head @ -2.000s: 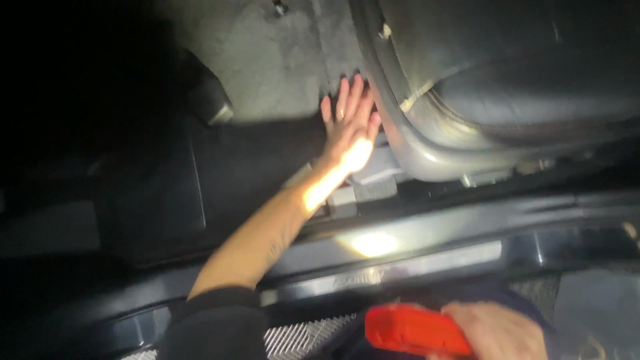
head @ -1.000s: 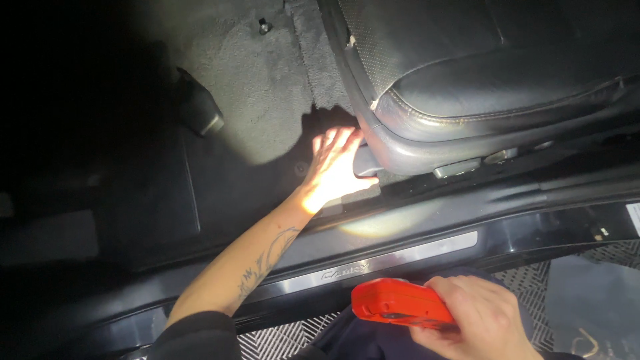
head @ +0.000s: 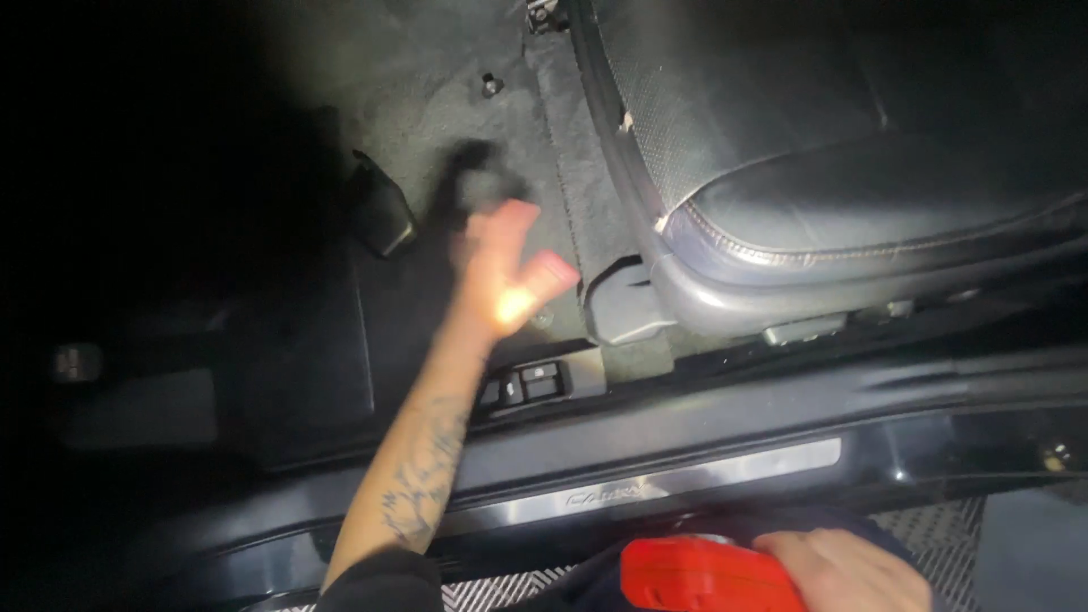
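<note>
My left hand (head: pixel 510 268) is over the grey carpet (head: pixel 544 161) of a car's footwell, blurred, its thumb and fingers apart and nothing seen in it. Bright light falls on its wrist and casts a shadow on the carpet. My right hand (head: pixel 841 569) grips a red tool or device (head: pixel 705 574) at the bottom, outside the door sill; which kind it is I cannot tell. Right of my left hand is the black leather car seat (head: pixel 790 212), with a grey plastic cover (head: pixel 627 302) at its front lower corner. A pedal (head: pixel 382 208) lies to the left.
Release levers (head: pixel 534 382) are set in the floor beside the sill. A metal scuff plate (head: pixel 680 483) runs along the door sill (head: pixel 722 416). A small floor fastener (head: pixel 490 84) stands up from the carpet. Patterned matting (head: pixel 931 531) shows below the car. The far left is dark.
My left hand has moved left, away from the seat's front corner, uncovering the grey cover and the floor levers. The red object stays in my right hand.
</note>
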